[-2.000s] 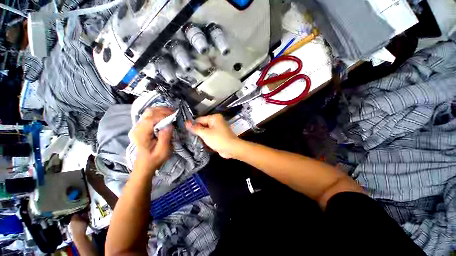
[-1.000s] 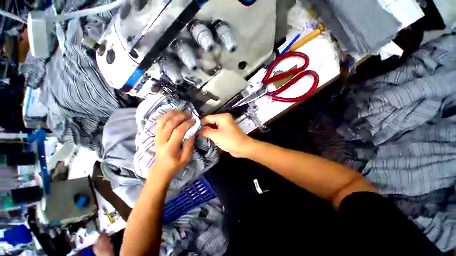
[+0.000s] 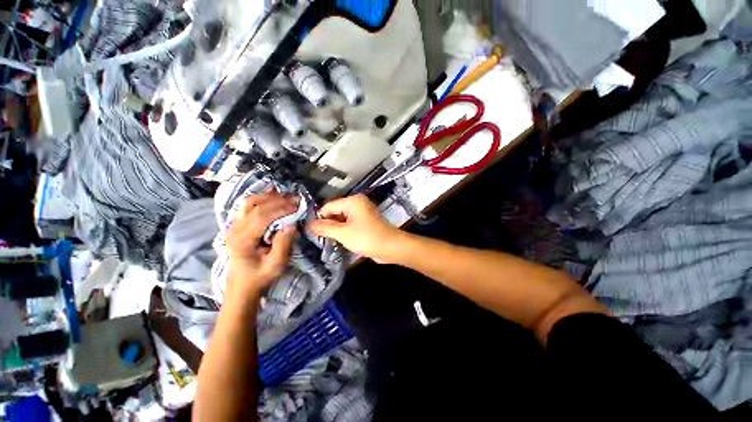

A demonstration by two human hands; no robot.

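Note:
A bunched striped garment (image 3: 301,284) lies below the needle area of the white overlock machine (image 3: 396,62). My left hand (image 3: 262,235) grips it, with a pale folded band (image 3: 290,219) showing between thumb and fingers. My right hand (image 3: 353,227) pinches the garment's edge just to the right, fingertips close to my left hand. The needle and presser foot are hard to make out behind the cloth. Plain grey fabric (image 3: 185,247) hangs to the left of the striped part.
Red-handled scissors (image 3: 462,136) lie right of the needle area, before a yellow-orange stick (image 3: 480,72). Grey cut pieces (image 3: 561,45) lie at upper right. A blue basket (image 3: 305,342) is below the garment. Striped heaps (image 3: 676,198) lie right and left. Another machine (image 3: 111,354) stands lower left.
The whole view has shifted slightly. My left hand has turned a little on the cloth and the pale band has changed its fold. The other person's hand at lower left is out of view.

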